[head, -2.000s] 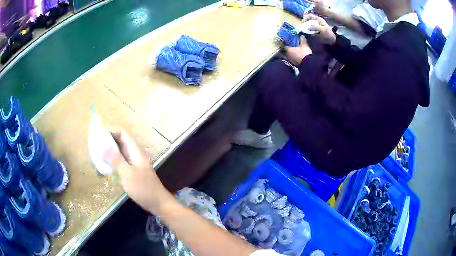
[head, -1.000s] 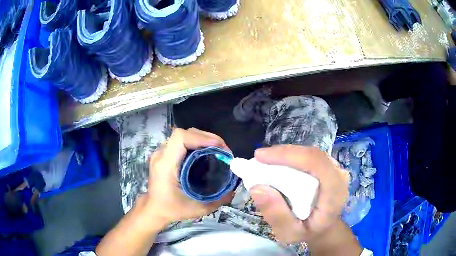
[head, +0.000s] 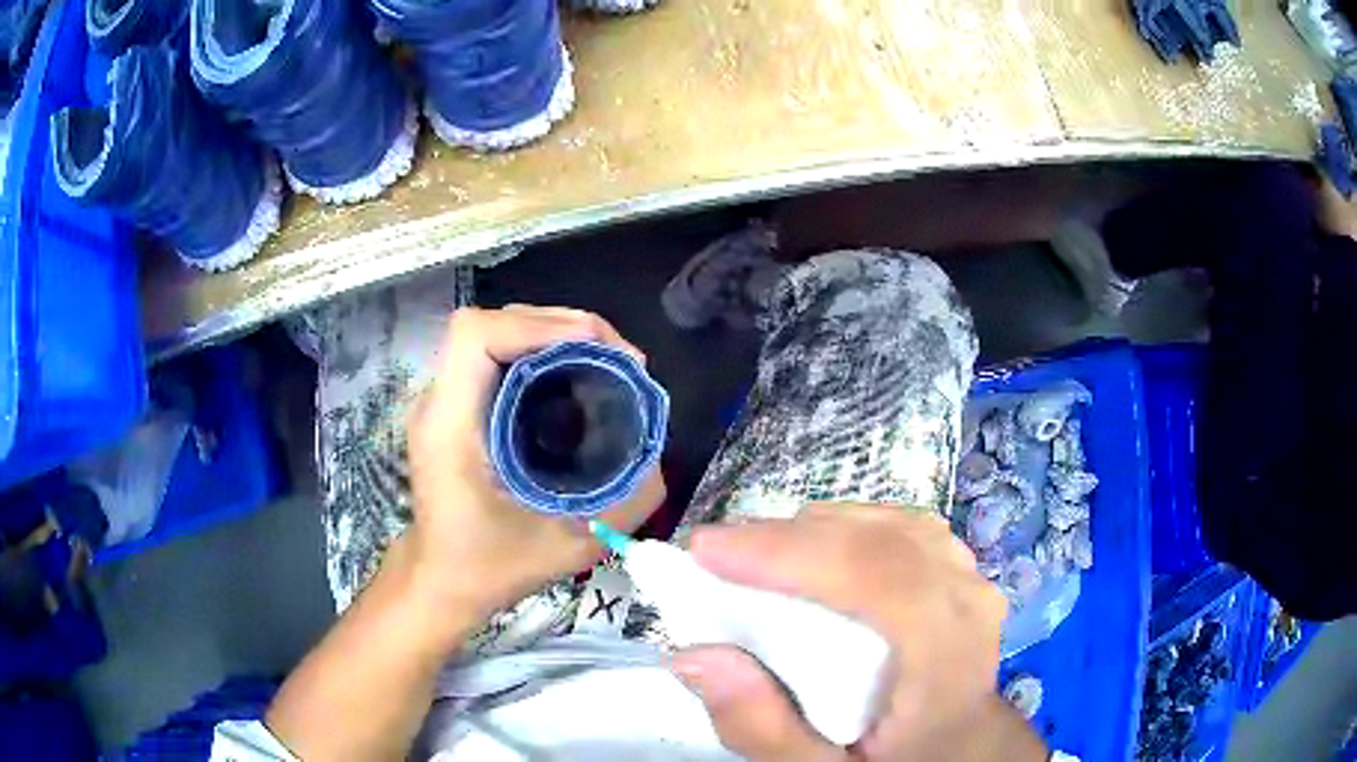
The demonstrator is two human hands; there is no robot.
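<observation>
My left hand [head: 469, 432] holds a dark blue tubular piece [head: 514, 432] over my lap, with its round open end facing up. My right hand [head: 878, 596] grips a white glue bottle [head: 759, 625]. The bottle's green-blue nozzle tip is at the near rim of the tube's opening. The inside of the tube is dark. Several blue tubular pieces [head: 484, 67] stand on the bench at the upper left, with notched tops and whitish frayed lower rims.
The tan bench edge [head: 714, 201] curves across above my knees. A blue ring bin [head: 1116, 491] with pale rings [head: 997, 506] is beside my knee at right. A blue tote [head: 75, 357] is at left. A neighbour's dark-clothed leg [head: 1265, 402] is at far right.
The glue bottle was upright over the bench, then at the tube's right rim; its tip is now at the near rim. The tube has shifted slightly up and left in view.
</observation>
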